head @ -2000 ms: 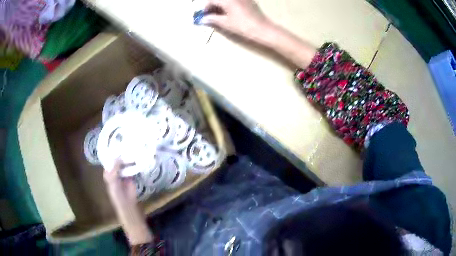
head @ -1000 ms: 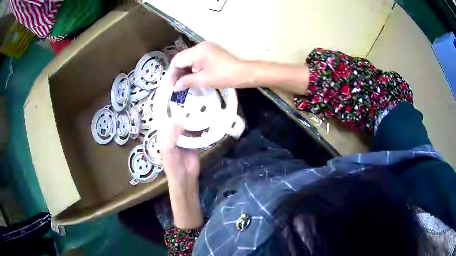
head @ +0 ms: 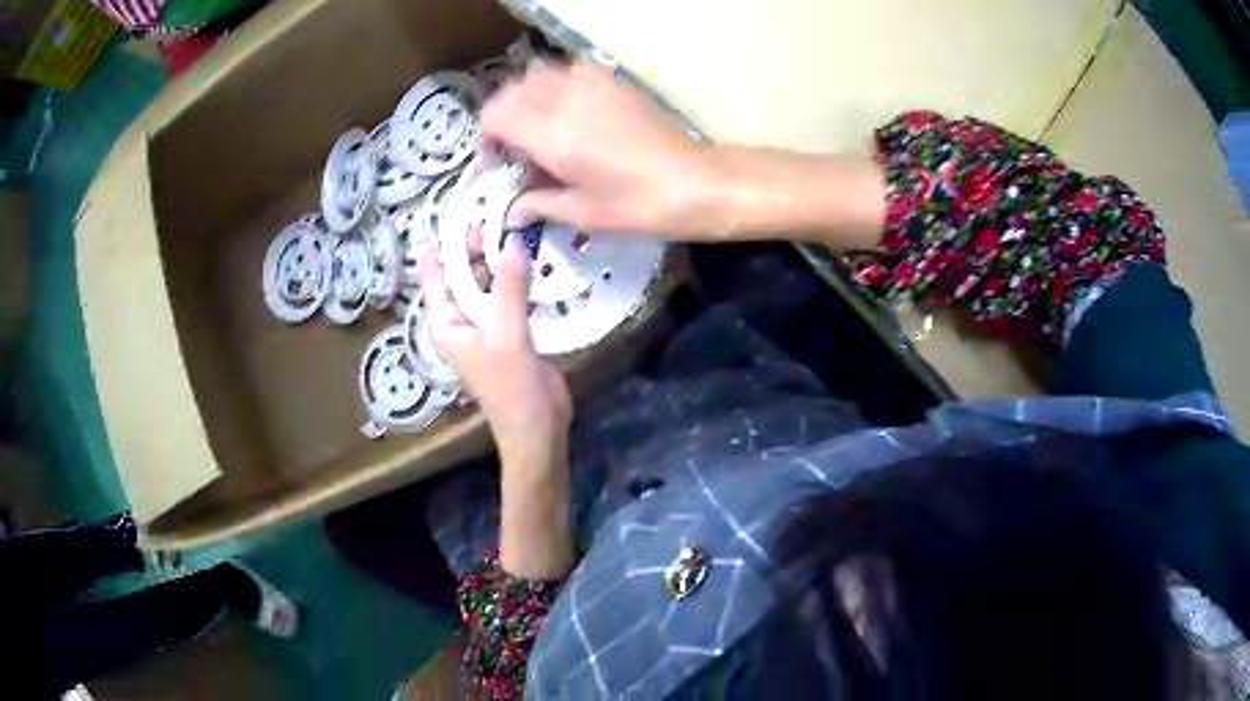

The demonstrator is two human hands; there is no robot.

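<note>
A white slotted disc (head: 596, 290) is held over the near right edge of an open carton (head: 126, 329). My left hand (head: 496, 349) grips the disc from below and the left, its thumb on the disc's face. My right hand (head: 596, 151) is above the disc, its fingertips at a small dark-blue piece (head: 525, 236) on the disc face. The fingers partly hide the piece, so I cannot tell how firmly it is held. Several more white discs (head: 398, 379) lie in the carton.
The cardboard-covered bench (head: 877, 69) is at the upper right, its taped edge running beside my lap. A blue object (head: 1238, 158) is at the far right rim. A dark-clothed leg and a foot (head: 274, 603) show at the lower left. A yellow basket (head: 62, 41) is at the upper left.
My right hand came from the bench to the disc, with the dark-blue piece. My left hand lifted the disc from the carton; its thumb now lies on the disc's face near the piece.
</note>
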